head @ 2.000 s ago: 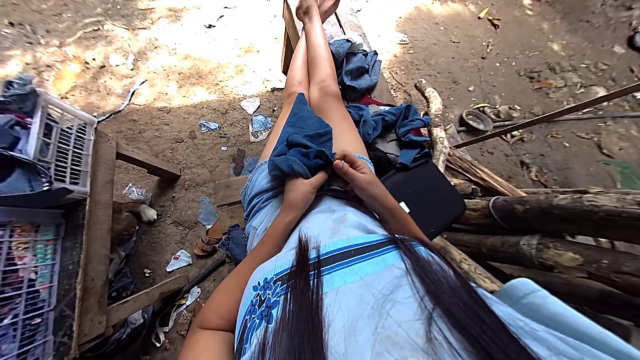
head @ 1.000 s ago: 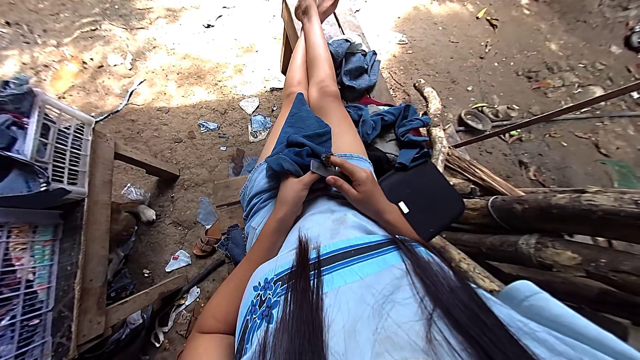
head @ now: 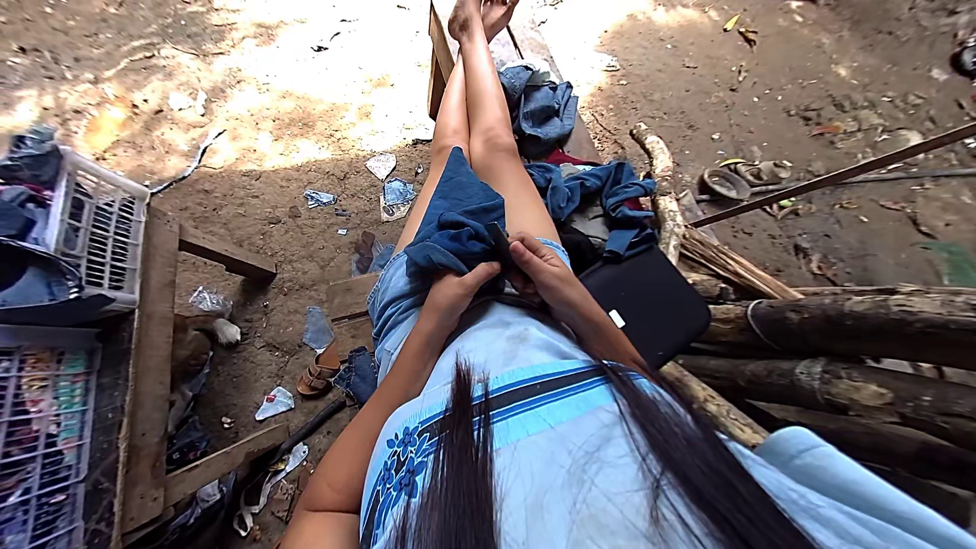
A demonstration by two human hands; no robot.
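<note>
Dark blue denim cloth (head: 461,210) lies over my lap and thighs, bunched near my waist, with one pointed corner toward my knees. My left hand (head: 460,290) is closed on the bunched near edge of this cloth. Beside it, my right hand (head: 537,267) pinches at a small dark strip or flat piece (head: 498,238) that stands up from the cloth; whether it is fabric or a tool I cannot tell. The right fingertips are partly hidden. A black padded case (head: 648,305) with a small white label lies by my right forearm.
More denim garments (head: 602,194) lie on the bench right of my legs. Wooden poles (head: 862,328) are stacked at the right. At the left are a white plastic crate (head: 103,229) of clothes and a wooden frame (head: 152,366). Denim scraps (head: 320,198) and a brown sandal (head: 319,372) lie on the dirt.
A second ago a small pale flat piece showed between my hands; now a dark one stands there. My right fingers have shifted and closed in. The cloth stays on my lap.
</note>
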